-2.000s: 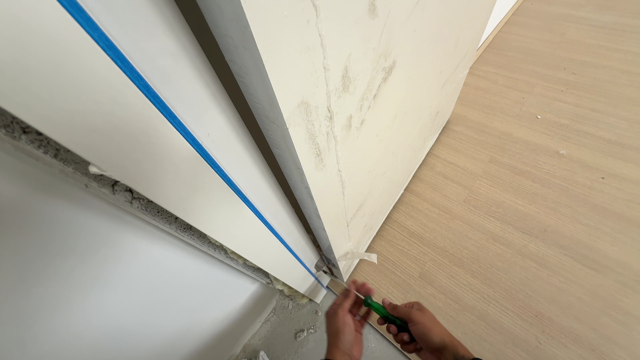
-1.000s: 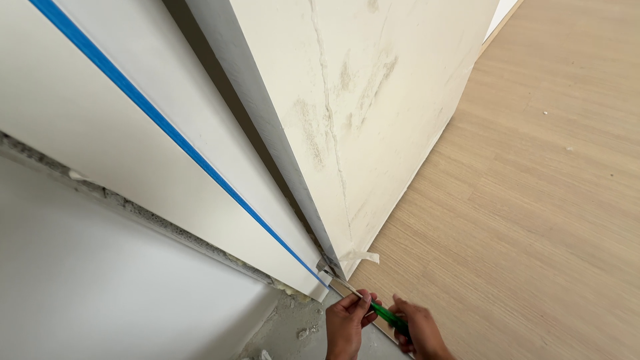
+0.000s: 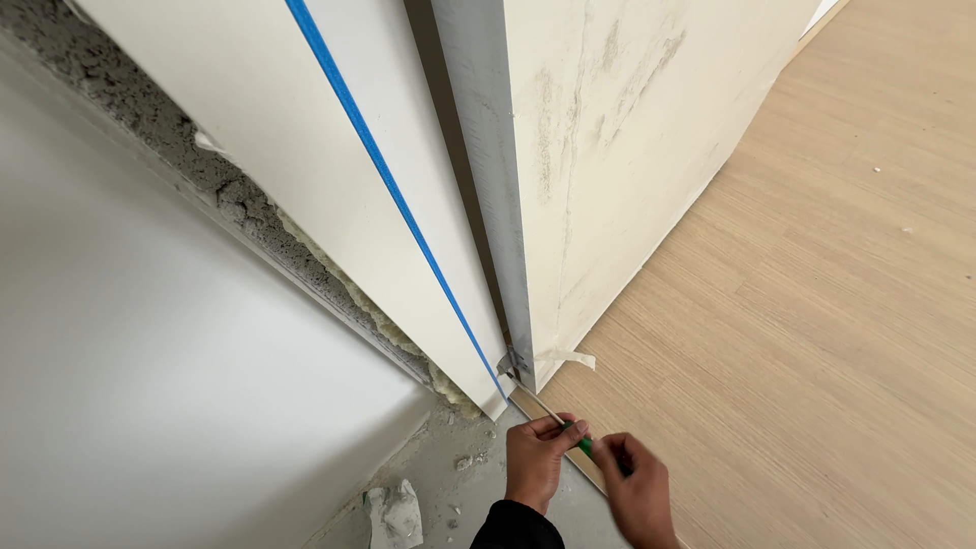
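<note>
A screwdriver with a green handle [image 3: 584,444] points up and left, its metal shaft ending at a metal hinge [image 3: 511,361] low in the gap between door and frame. The fingertips of my left hand [image 3: 540,456] pinch the screwdriver where shaft meets handle. Around the rear of the handle is my right hand [image 3: 634,484], slightly blurred. The screw under the tip is too small to make out. The off-white door [image 3: 610,152] has dark smudges. Blue tape [image 3: 396,194] runs down the white door frame [image 3: 305,198].
Wood-look flooring [image 3: 801,320] lies at the right. A strip of whitish tape [image 3: 568,357] sticks out at the door's bottom corner. Yellowish foam [image 3: 381,324] and rough masonry [image 3: 145,99] show beside the frame. Debris and a crumpled wrapper [image 3: 395,515] lie on the bare concrete floor [image 3: 473,465].
Both hands stay at the screwdriver, with its tip still at the hinge. The right hand has shifted its hold on the handle. The view has tilted somewhat.
</note>
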